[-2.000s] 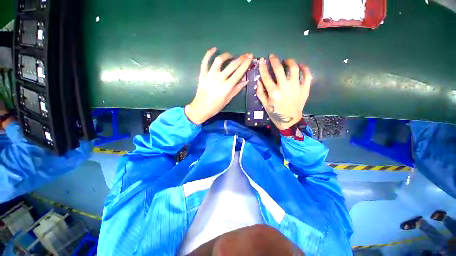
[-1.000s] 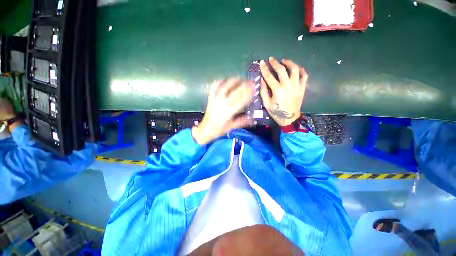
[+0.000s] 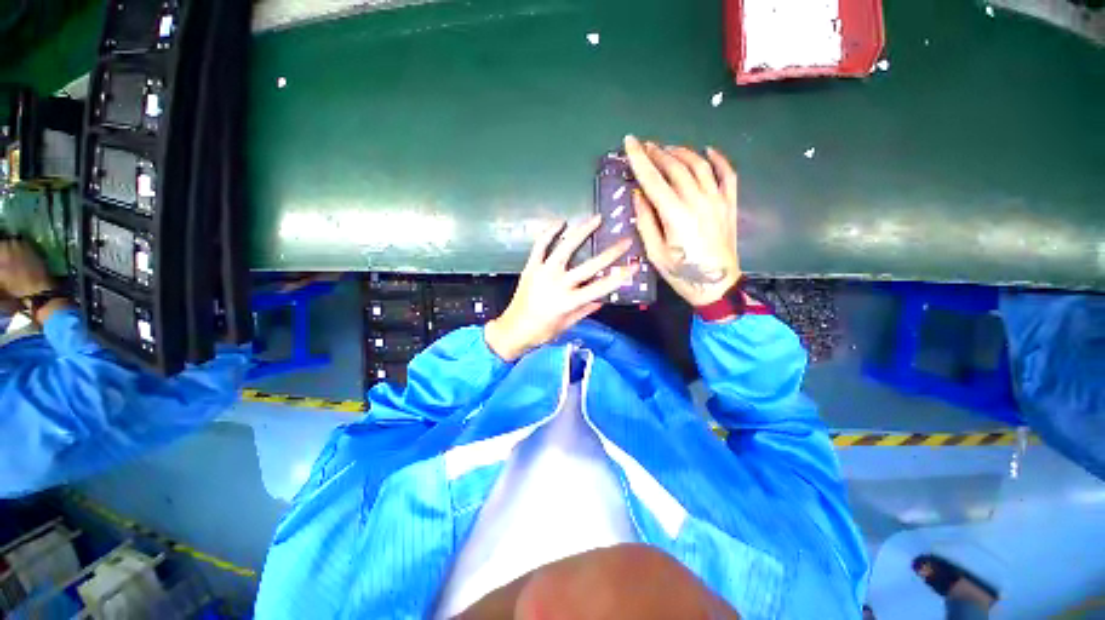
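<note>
A black phone housing (image 3: 617, 208) lies on the green bench top at its near edge, long side pointing away from me, with several slanted white marks along it. My right hand (image 3: 686, 216) rests on its right side, fingertips at the far end. My left hand (image 3: 555, 288) is at its near left side, fingers spread, fingertips on or just over the near end. Fingers cover part of the housing's near end. Whether a small part is under the fingertips I cannot tell.
A red bin (image 3: 805, 36) filled with white stands at the back. White bits (image 3: 716, 99) lie scattered on the green bench (image 3: 485, 133). Stacked black carrier trays (image 3: 182, 182) stand at left. Dark trays (image 3: 424, 317) and a speckled supply (image 3: 800, 313) sit below the bench edge. A person's arm (image 3: 55, 317) shows at left.
My left hand has moved from the housing's far end down to its near end, where the white square no longer shows. My right hand stays on the right side. The view has shifted slightly.
</note>
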